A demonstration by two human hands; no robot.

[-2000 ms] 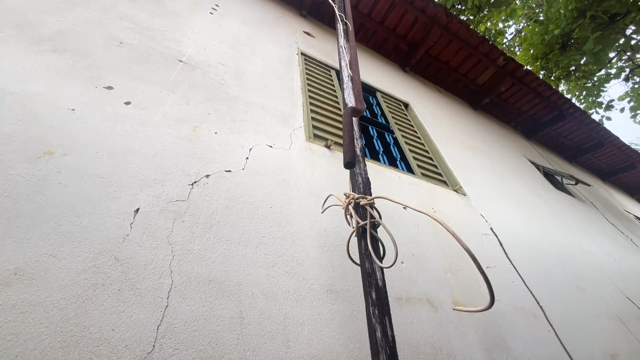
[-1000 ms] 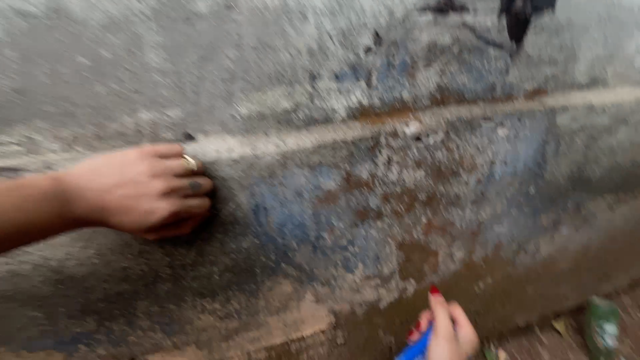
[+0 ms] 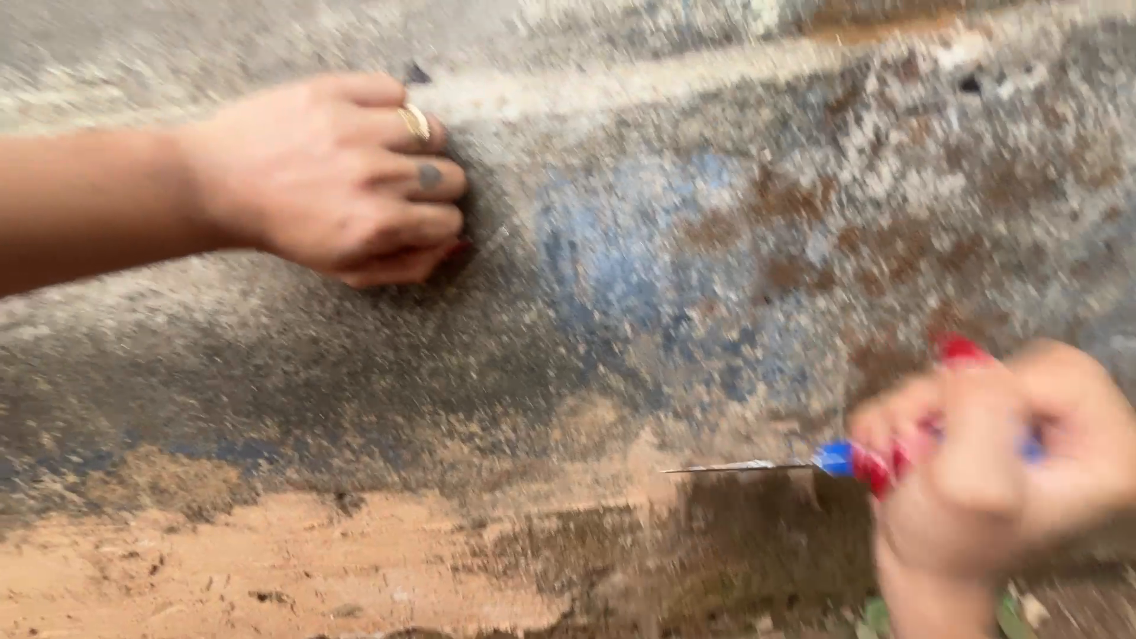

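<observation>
My left hand [image 3: 346, 177], with a gold-coloured ring and a dark mark on a finger, is curled with its knuckles up against the weathered wall [image 3: 639, 266]. Whether it holds something under the fingers is hidden. At the lower right, my right hand [image 3: 985, 444], blurred and with red nails, is closed around the blue handle [image 3: 832, 458] of a thin-bladed tool, likely a knife. Its narrow metal blade [image 3: 741, 466] points left, near the bottom edge of the stained grey and blue plaster.
A pale raised ridge [image 3: 621, 89] runs across the upper wall. Below the grey plaster lies an exposed orange-tan patch [image 3: 266, 559]. Green leaves [image 3: 874, 617] and litter lie on the ground at the lower right.
The view has swung down from the upper wall and shuttered window to the wall's base. Since one second ago, more of my right hand and the tool's blade have come into view.
</observation>
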